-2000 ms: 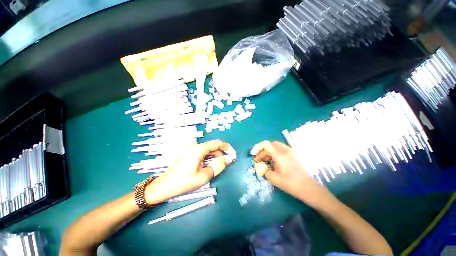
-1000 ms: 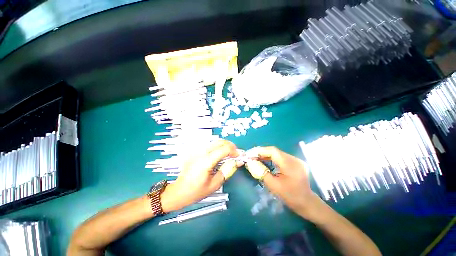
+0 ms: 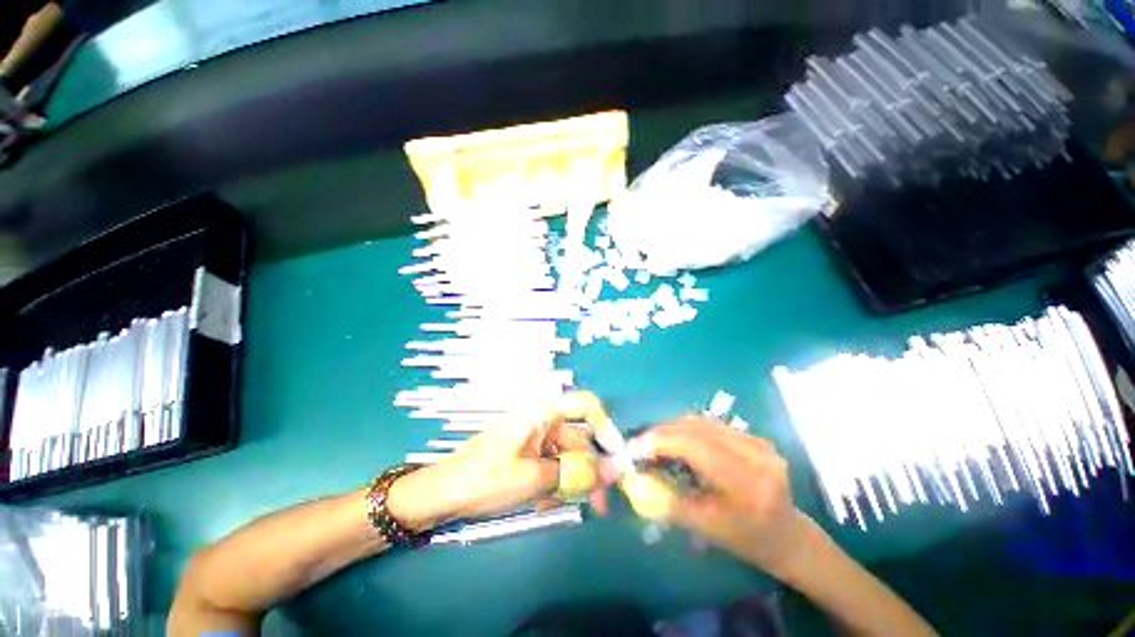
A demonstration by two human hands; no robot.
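My left hand [image 3: 529, 467], with a bracelet watch at the wrist, and my right hand [image 3: 709, 479] meet at the lower centre. Yellow finger cots cover some fingertips. A small white part [image 3: 626, 459] is pinched between the fingertips of both hands; its shape is blurred. A column of silver stepped rods [image 3: 492, 324] lies above and behind my left hand. Loose white bits [image 3: 635, 311] lie beside a clear bag [image 3: 716, 205] of white parts. Small translucent bits [image 3: 722, 403] show just above my right hand; the rest of that pile is mostly hidden.
A yellow packet [image 3: 523, 162] tops the rod column. Bright rods [image 3: 958, 411] lie in a row at right. Clear tubes [image 3: 927, 100] sit on a black tray [image 3: 983, 243]. A black tray with a label [image 3: 217, 307] holds rods at left. Wrapped rods [image 3: 81, 566] lie lower left.
My hands came together from apart and remain joined, now turned and slightly lower. The bench scene has shifted to the right in view. Someone's arm now shows at the top left.
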